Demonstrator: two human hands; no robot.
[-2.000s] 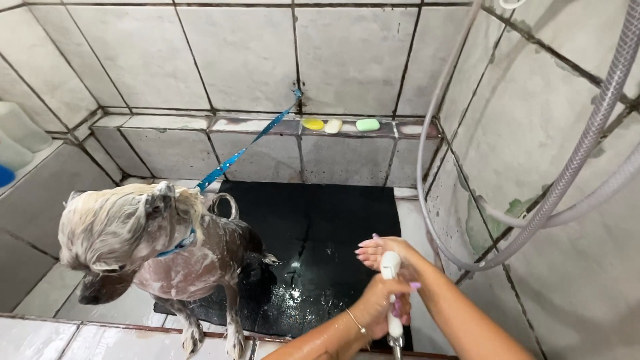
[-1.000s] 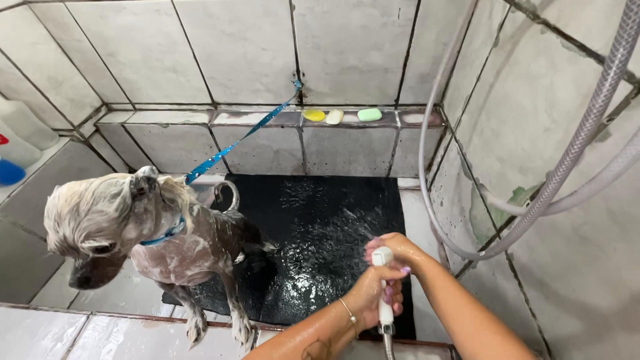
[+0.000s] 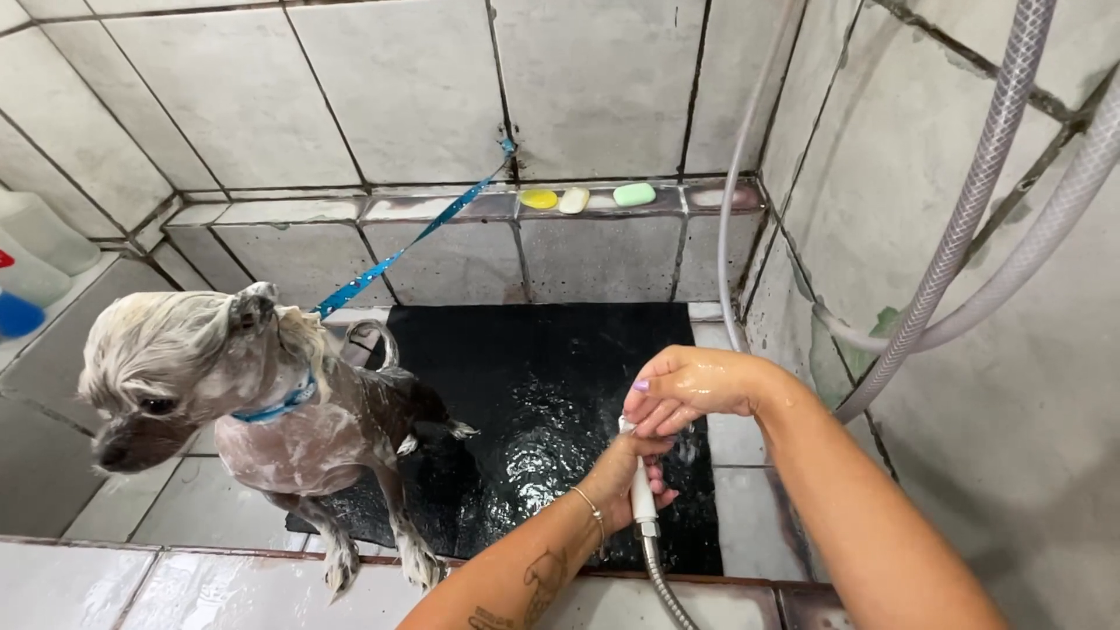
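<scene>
My left hand is closed around the white handle of a hand shower, its metal hose running down toward me. Over the shower's head is my right hand, wet, fingers bent and holding nothing that I can see. The black mat beneath them is wet. To the left a small wet, lathered dog sits with its front paws on the tiled edge and its head turned left. It wears a blue collar, and a blue leash runs from its neck to the back wall.
Yellow, cream and green soap bars lie on the tiled ledge. Clear braided hoses loop down the right wall. Plastic bottles stand at the far left. A tiled rim crosses the front.
My right hand has moved from beside the shower head to over it. The spray seen above the mat a second ago no longer shows plainly. The dog's head has shifted a little.
</scene>
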